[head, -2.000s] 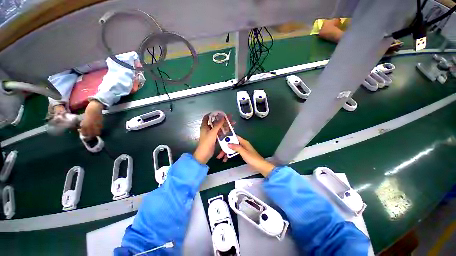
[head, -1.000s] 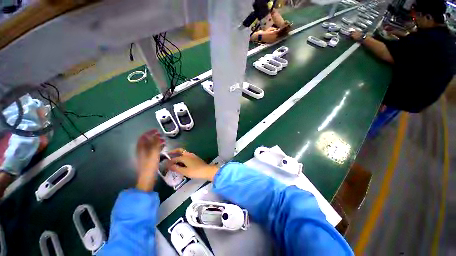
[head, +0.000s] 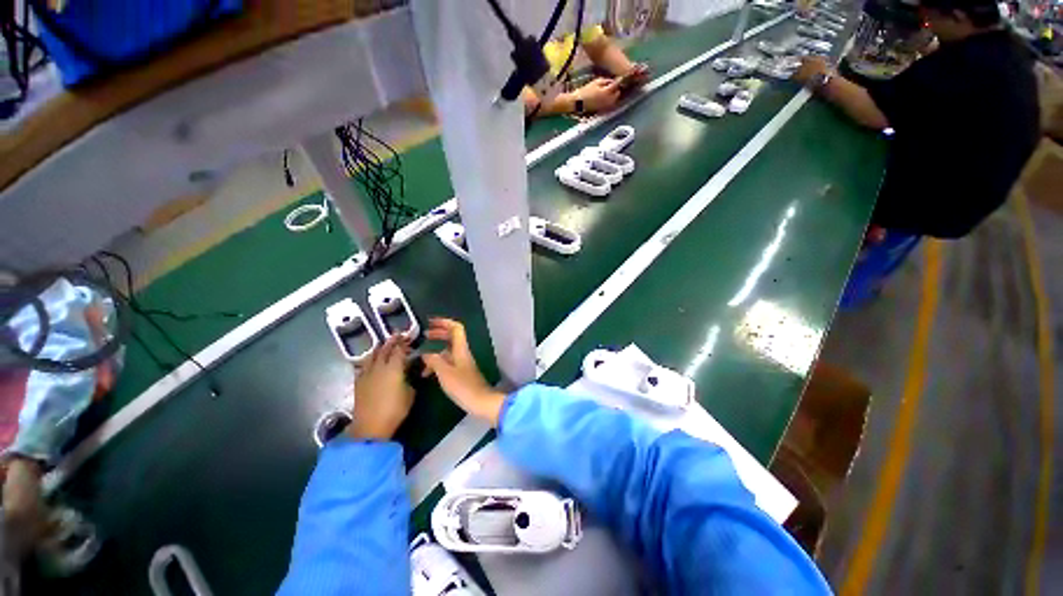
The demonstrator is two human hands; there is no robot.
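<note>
My left hand (head: 382,394) is over the green belt, its fingertips at the near ends of two white oval housing shells (head: 352,331) (head: 394,312). What its fingers hold, if anything, is hidden. My right hand (head: 459,370) is just right of it, fingers curled and apart, with nothing visible in them. Another white shell (head: 332,426) shows partly at the left edge of my left hand. A parts holder housing (head: 507,520) with contents in its opening lies on the white sheet (head: 740,456); a long narrow housing (head: 437,570) is cut off below.
A slanting grey post (head: 484,198) stands just beyond my right hand. A spare housing (head: 638,382) lies on the sheet. More shells (head: 595,171) lie along the belt (head: 653,198). A person in black (head: 962,140) sits at right; other people's arms show opposite. Black cables (head: 371,175) hang behind.
The view has turned right since the earliest frame. The unit seen between my hands one second ago no longer shows there. My hands are now close to the paired shells.
</note>
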